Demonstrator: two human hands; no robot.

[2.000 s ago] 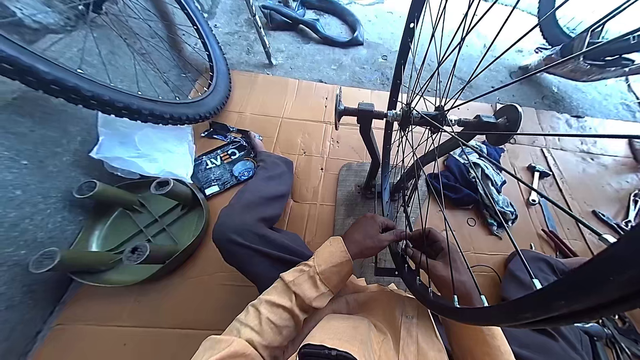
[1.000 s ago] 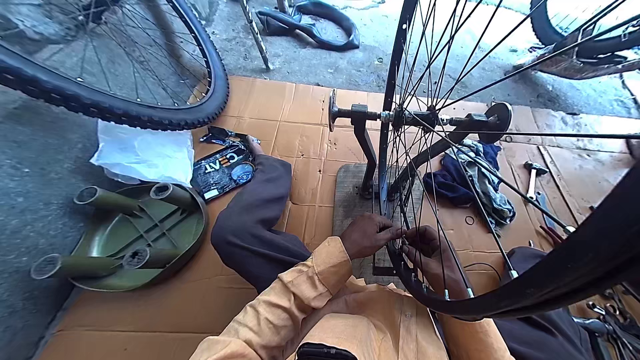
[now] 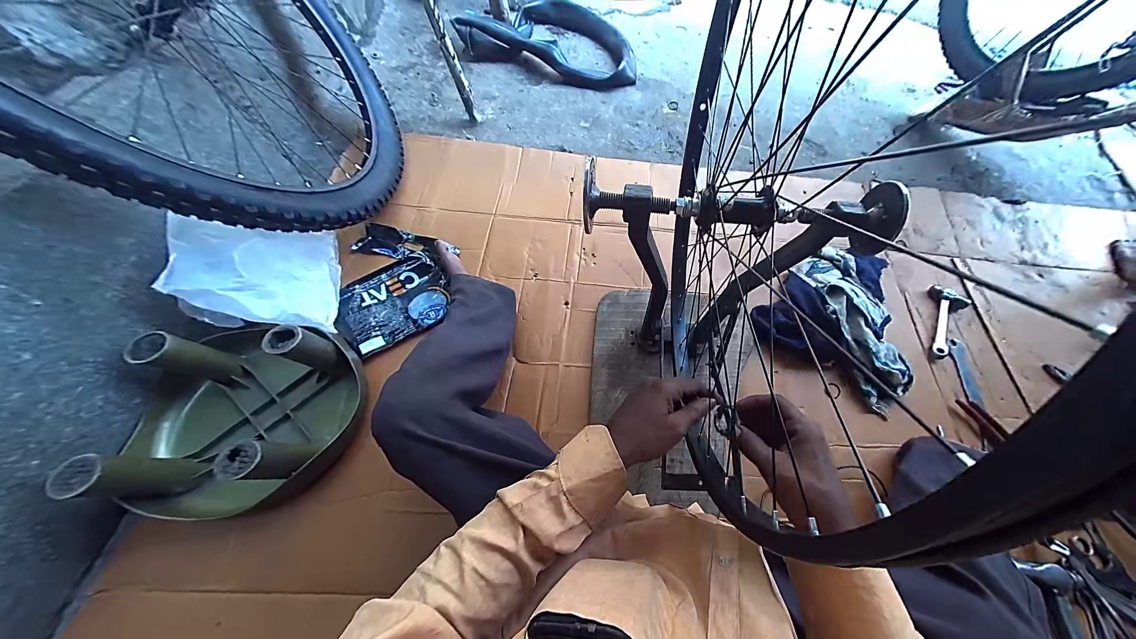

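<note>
A spoked bicycle wheel, its black rim [image 3: 834,546] curving past my right forearm, is mounted by its hub [image 3: 745,210] in a black metal truing stand [image 3: 655,275] on a worn board [image 3: 621,355]. My left hand [image 3: 658,417] reaches the spokes from the left, thumb and forefinger pinched near the lower rim. Opposite it, among the spokes, my right hand [image 3: 785,435] curls its fingers around a small metal piece, perhaps a spoke wrench [image 3: 726,419]. The fingertips of both hands almost meet there. What exactly the left fingertips pinch is too small to tell.
Cardboard [image 3: 550,248] covers the ground. An upturned green plastic stool [image 3: 257,399], a white plastic bag [image 3: 248,266], a black package [image 3: 395,302] and a tyred wheel [image 3: 373,169] are left. Rags [image 3: 843,319], a hammer [image 3: 943,319] and other tools lie right; an inner tube [image 3: 568,53] lies beyond.
Both hands stay together at the lower spokes, with only small finger movements. The small metal piece by the right fingers is plainer to see now.
</note>
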